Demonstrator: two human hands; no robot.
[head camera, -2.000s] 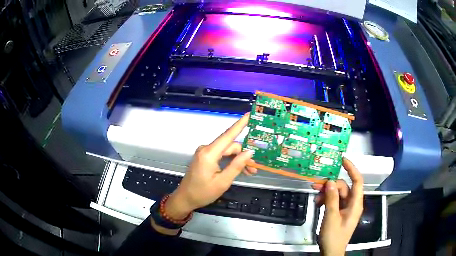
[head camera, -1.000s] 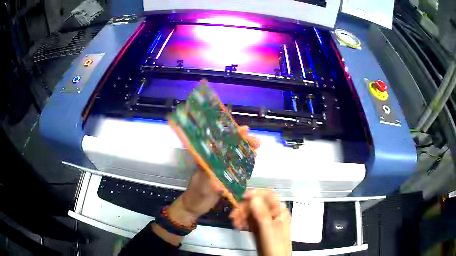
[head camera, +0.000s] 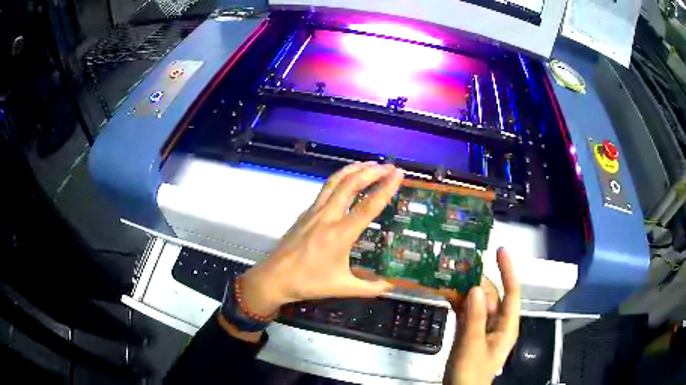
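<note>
A green PCB panel (head camera: 429, 237) with orange-brown rails along its two long edges is held above the machine's white front edge. My left hand (head camera: 323, 241) grips its left end, thumb on the lower rail and fingers over the upper rail, covering part of the left boards. My right hand (head camera: 485, 323) is at the lower right corner, fingertips touching the lower rail and edge. The panel is slightly tilted, its populated face towards me.
The blue-grey inspection machine (head camera: 124, 162) has an open bay glowing pink and purple, with black clamp rails (head camera: 361, 109). A black keyboard (head camera: 406, 323) lies on the white tray below. A red emergency stop (head camera: 608, 151) is at the right.
The panel was held at both ends, then turned steeply on edge, and now faces me lengthwise again. My left hand has moved from beneath to over its left end.
</note>
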